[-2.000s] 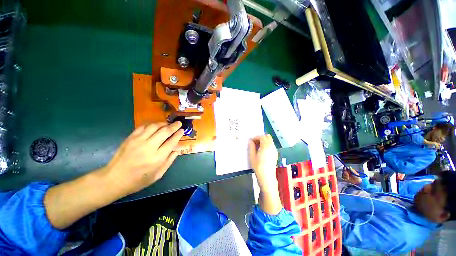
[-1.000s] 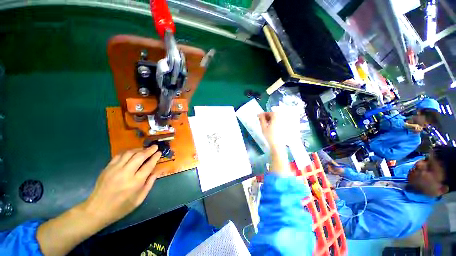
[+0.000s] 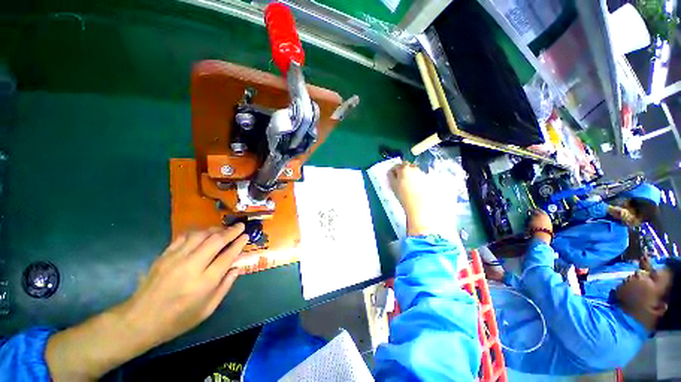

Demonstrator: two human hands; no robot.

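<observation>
The orange-brown press fixture point(image 3: 187, 195) stands on the green bench, with a steel toggle clamp point(image 3: 287, 134) and its red handle point(image 3: 284, 37) raised. My left hand point(image 3: 183, 280) rests at the fixture's front, its fingertips touching the dark part in the nest point(image 3: 254, 231); whether they grip it cannot be told. My right hand point(image 3: 411, 195) is over the folded white paper point(image 3: 386, 198), fingers curled together; anything between them is too small to see. The white paper sheet point(image 3: 340, 257) beside the fixture holds a heap of tiny dark specks point(image 3: 328, 224).
A round black part point(image 3: 41, 279) lies on the bench at far left. The red divided bin point(image 3: 485, 321) is partly behind my right sleeve. A clear plastic bag point(image 3: 452, 175) lies beyond the paper. A black panel with a wooden frame point(image 3: 478, 82) stands behind. People in blue sit at right.
My right hand has moved from near the white sheet's front edge out to the folded white paper. My left hand stays at the nest. The camera view has shifted, bringing the red handle into view.
</observation>
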